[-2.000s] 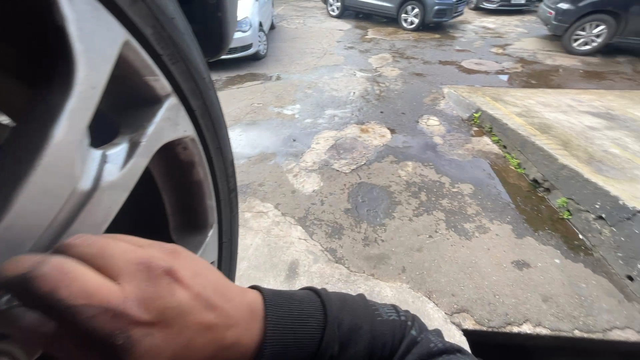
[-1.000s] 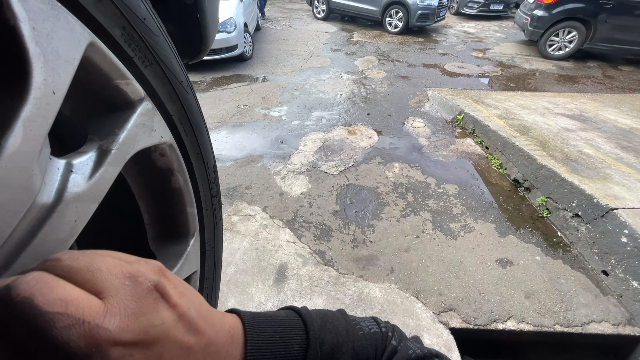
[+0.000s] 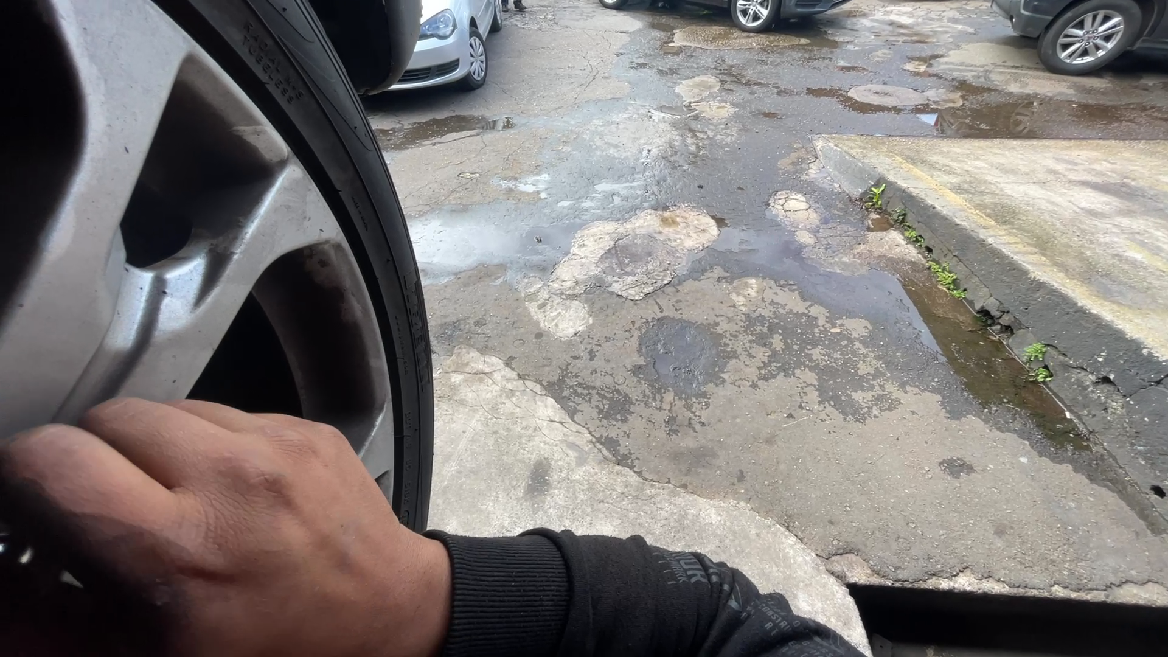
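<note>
My right hand (image 3: 246, 529), its wrist in a black ribbed cuff, is at the lower left in front of a car wheel. Its fingers are curled, and the fingertips lie in dark shadow at the left edge, so what they grip cannot be told. Behind and above the hand stands the grey alloy rim (image 3: 155, 310) with broad spokes. A black tyre (image 3: 365, 210) runs round the rim. My left hand is outside the view.
Cracked, wet pavement (image 3: 584, 438) with puddles spreads to the right of the wheel. A raised concrete slab (image 3: 1040, 210) with small weeds along its side lies at the right. A dark recess (image 3: 1004, 625) opens at the bottom right. A silver car (image 3: 447, 46) and other cars stand behind.
The view has shifted somewhat. My right hand stays curled low in front of the wheel; no other plain change shows.
</note>
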